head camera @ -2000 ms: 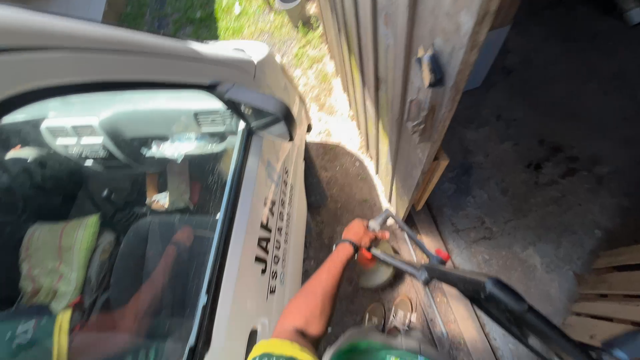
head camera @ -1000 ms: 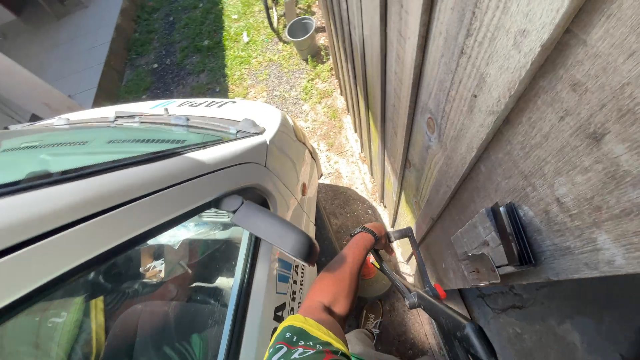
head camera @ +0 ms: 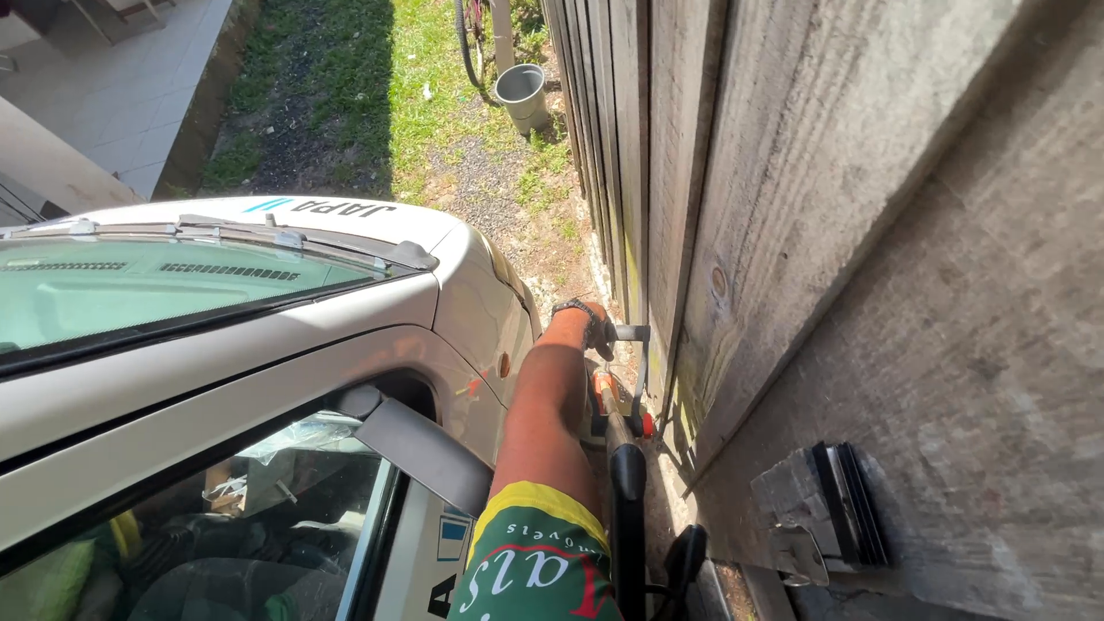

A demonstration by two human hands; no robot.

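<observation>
My left hand (head camera: 599,331), with a dark bracelet at the wrist, is wrapped around the grey front handle (head camera: 631,333) of a long-shafted tool, likely a string trimmer. Its shaft (head camera: 619,431) runs from the bottom of the view, with a black grip section (head camera: 628,483), an orange part (head camera: 605,385) and a red knob (head camera: 647,424) beside the handle. The tool's far end is mostly hidden below my arm and hand. My right hand is out of view. The tool is between the white car (head camera: 487,328) and the wooden wall (head camera: 673,172).
The car's side mirror (head camera: 427,453) juts out close to my left arm. A metal latch-like fitting (head camera: 828,509) sticks out from the boards at right. Ahead lie gravel, grass (head camera: 423,78), a grey bucket (head camera: 523,97) and part of a bicycle (head camera: 468,43).
The view has swung forward along the car and fence. The dark opening at the right has mostly left view. My left hand stays on the handle, and the tool has moved forward beside the car.
</observation>
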